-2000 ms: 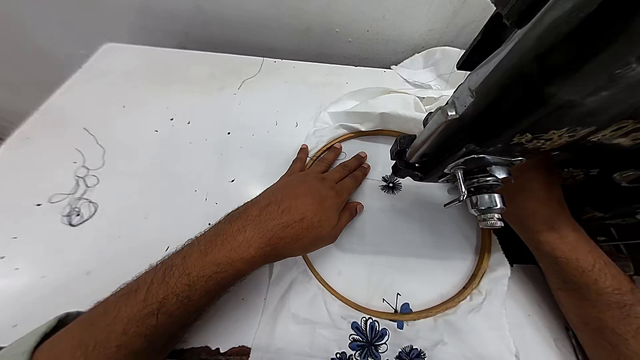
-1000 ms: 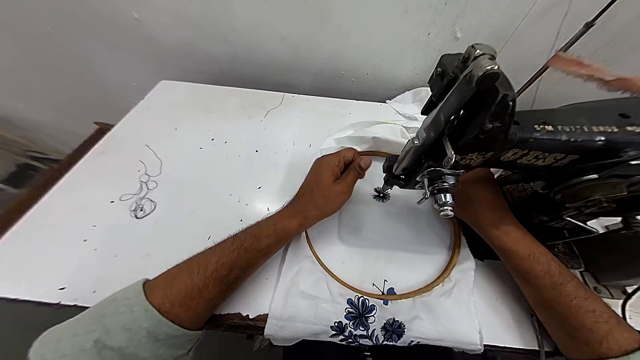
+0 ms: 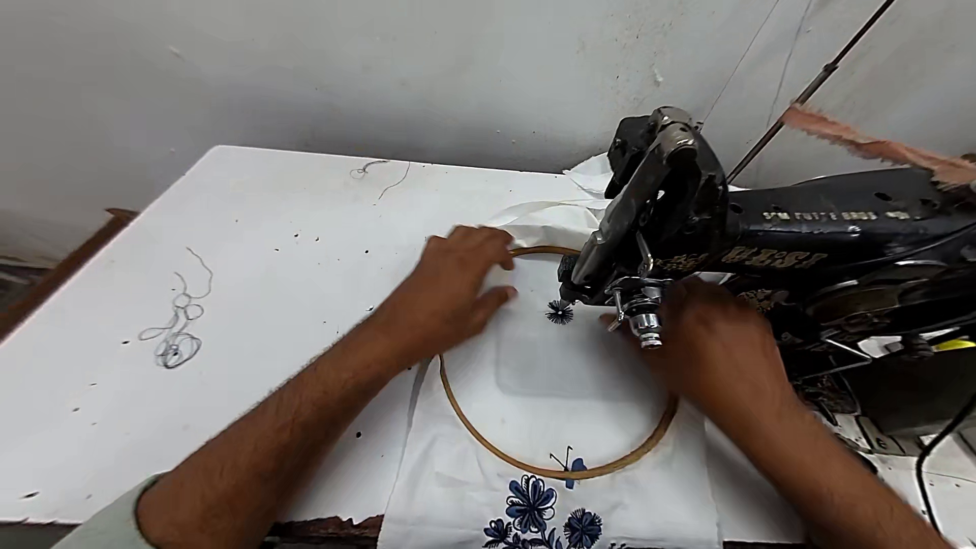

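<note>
White cloth (image 3: 465,488) is stretched in a round wooden embroidery hoop (image 3: 488,444) beneath the head of a black sewing machine (image 3: 793,221). A small dark stitched flower (image 3: 560,312) lies near the needle area. Blue embroidered flowers (image 3: 531,503) show on the cloth below the hoop. My left hand (image 3: 457,293) rests over the hoop's upper left rim, fingers bent and thumb apart; its grip on the rim is unclear. Beside the metal thread tension knob (image 3: 646,324), my right hand (image 3: 705,343) is over the hoop's right side, blurred, its fingertips partly hidden.
The white tabletop (image 3: 267,305) carries a tangle of dark thread (image 3: 178,347) at left and loose thread (image 3: 395,181) near the back edge. A wall stands behind. A peach cloth strip (image 3: 877,141) hangs above the machine arm, and a black cable (image 3: 923,465) curves at lower right.
My right hand has come forward from behind the tension knob toward the hoop's inside. My left hand, flat on the cloth two seconds ago, is now at the hoop's upper left rim. The view has widened.
</note>
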